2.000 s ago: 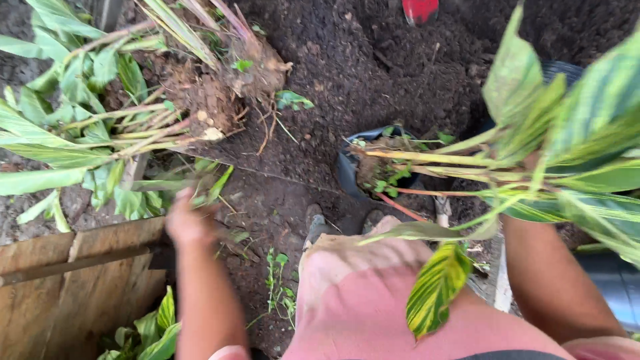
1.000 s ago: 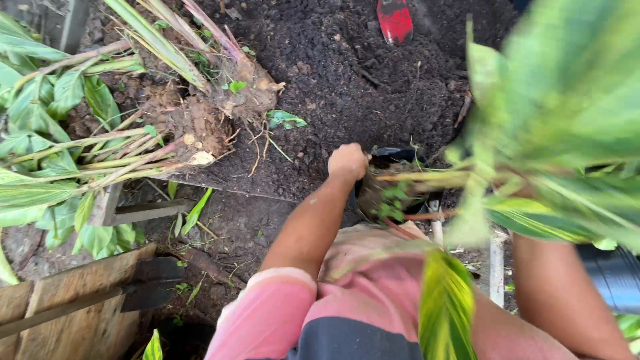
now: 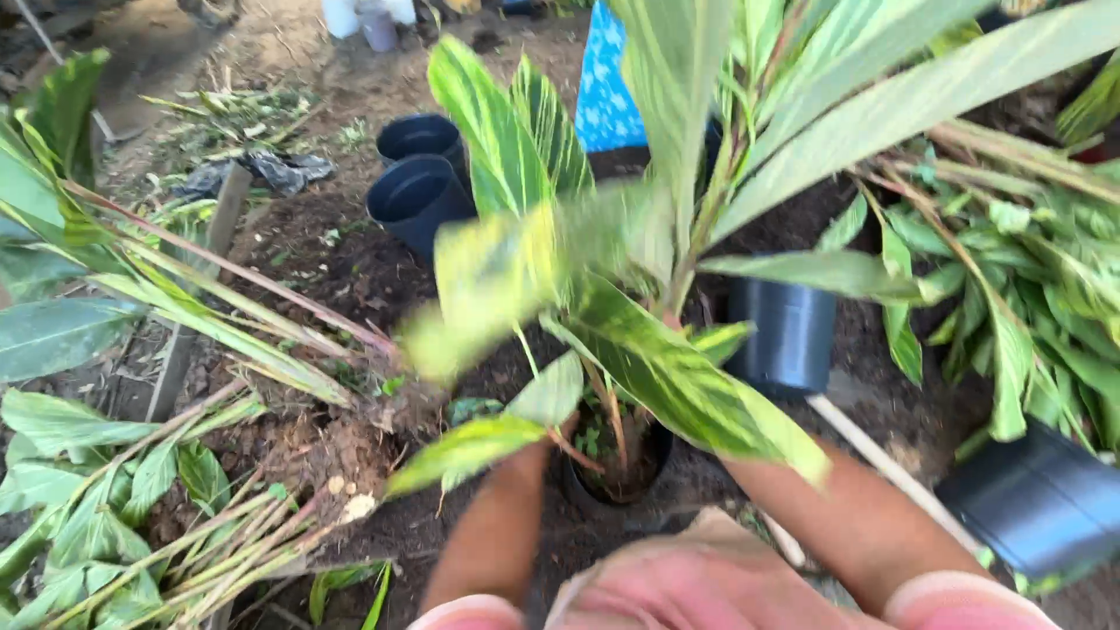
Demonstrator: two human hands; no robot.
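A variegated shell ginger plant (image 3: 674, 376) with yellow-striped leaves stands upright in a black plastic nursery pot (image 3: 617, 490) in front of me. Its leaves cover both of my hands. My left forearm reaches to the pot's left side, and only a blurred bit of that hand, my left hand (image 3: 560, 433), shows by the rim. My right forearm goes in under a large striped leaf on the right of the pot, where the hand is hidden. What the fingers of either hand do cannot be made out.
Uprooted plants with soil on their roots (image 3: 324, 464) lie at left. Two black pots (image 3: 420, 201) stand beyond. More black pots (image 3: 783, 337) lie at right, near a long wooden handle (image 3: 892, 472) and a leafy pile (image 3: 1050, 306). A blue patterned cloth (image 3: 608, 87) is at the back.
The plant, which leaned across to the right, now stands upright in the pot. My left hand, seen bare at the pot's far edge a second ago, is now mostly behind leaves. The view has tilted upward.
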